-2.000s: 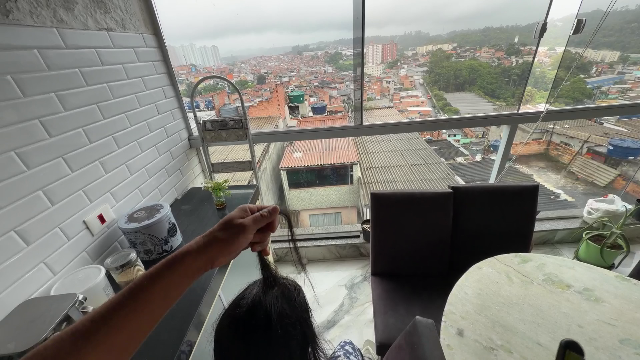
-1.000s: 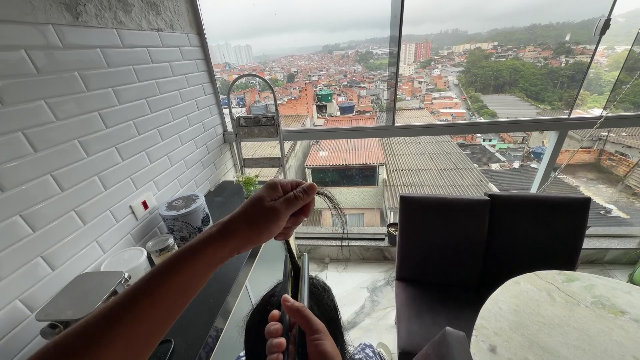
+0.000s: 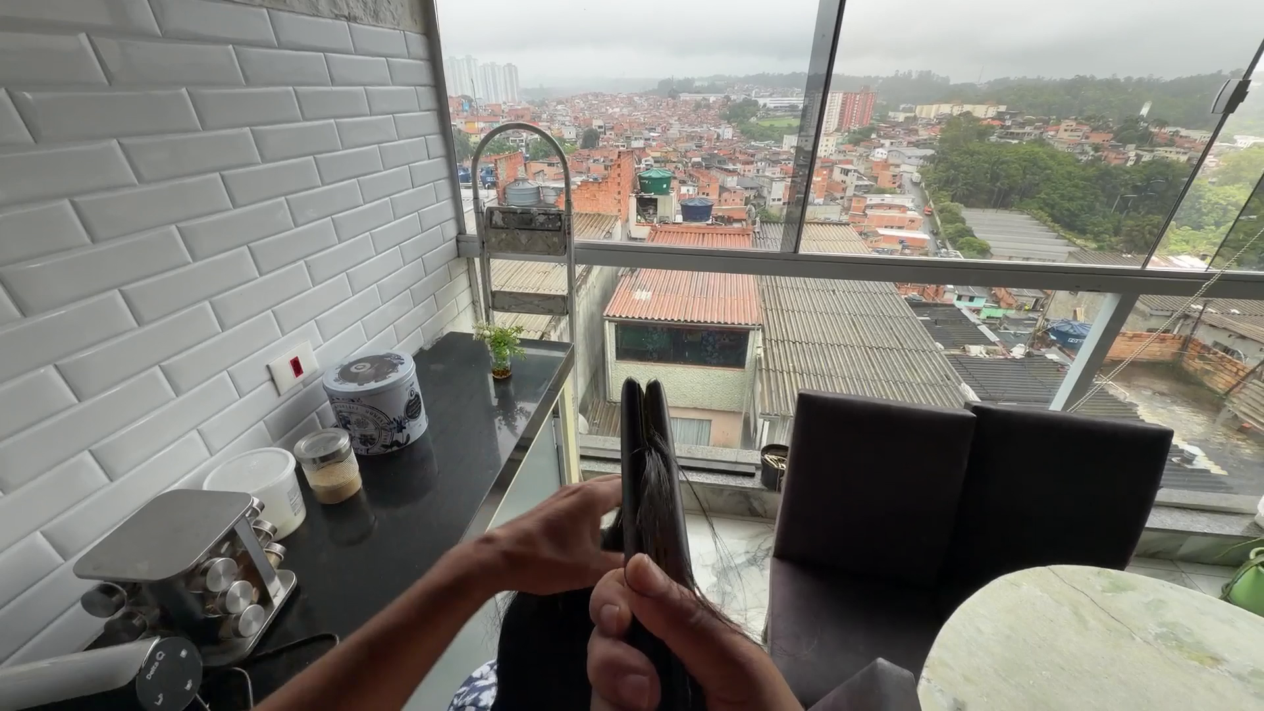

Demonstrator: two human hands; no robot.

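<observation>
A black hair straightener (image 3: 652, 504) points upward in my right hand (image 3: 671, 632), whose fingers wrap its lower part. Dark hair (image 3: 657, 484) lies between its two plates, with loose strands hanging on the right side. My left hand (image 3: 563, 533) is just left of the straightener, fingers spread, its fingertips partly hidden behind the tool and hair. Below the hands is the dark-haired head (image 3: 543, 632) of a person, mostly hidden by my arms and hands.
On the left, a black countertop (image 3: 434, 415) holds a round tin (image 3: 375, 403), a glass jar (image 3: 328, 466), a white tub (image 3: 262, 489), a spice rack (image 3: 197, 573) and a small plant (image 3: 501, 348). Dark chairs (image 3: 869, 494) and a round stone table (image 3: 1096, 642) stand right; a ladder (image 3: 523, 227) stands behind.
My left hand has let go of the raised lock and moved down beside the straightener. My right hand, out of view at first, has brought the straightener up, with hair between its plates.
</observation>
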